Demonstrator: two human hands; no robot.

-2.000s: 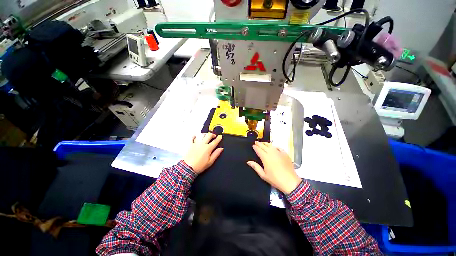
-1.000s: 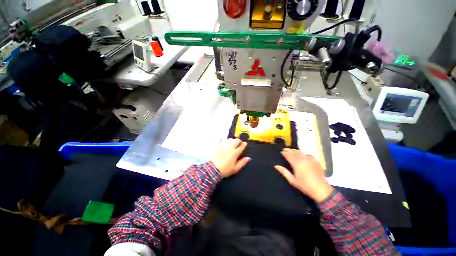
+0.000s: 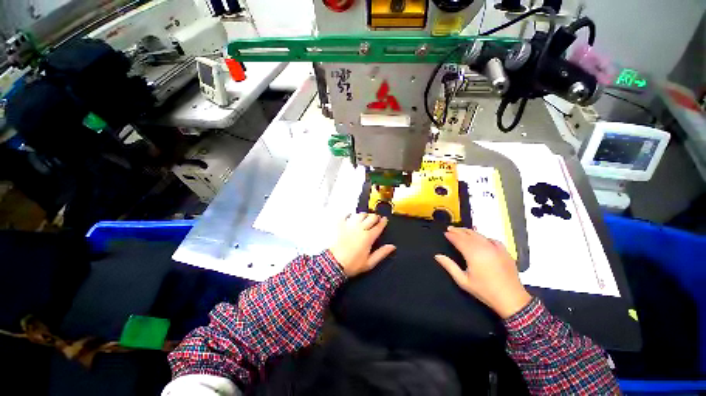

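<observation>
The black fabric panel [image 3: 418, 271] lies in front of me, its far edge under the yellow clamp plate [image 3: 422, 198]. My left hand [image 3: 362, 244] rests flat on the panel's left part, thumb spread, fingertips at the plate's near edge. My right hand [image 3: 486, 269] rests flat on the right part, thumb spread. Neither hand pinches the cloth. The needle area [image 3: 385, 190] of the sewing machine head [image 3: 379, 100] is over the plate's left side, close to the near left hole. Black discs show in the plate's holes.
Loose black round dots [image 3: 550, 200] lie on the white sheet [image 3: 577, 247] at right. A green bar [image 3: 310, 49] crosses the head, with a black lamp assembly [image 3: 534, 66] at its right. A control panel [image 3: 624, 151] stands right. Blue bins [image 3: 658, 240] flank the bed; a black bundle has a green ticket [image 3: 145, 331].
Since the oldest frame, the plate, panel, white sheet and both hands have moved right under the head. Since the middle frame, the needle area has gone from the far left hole towards the near left one.
</observation>
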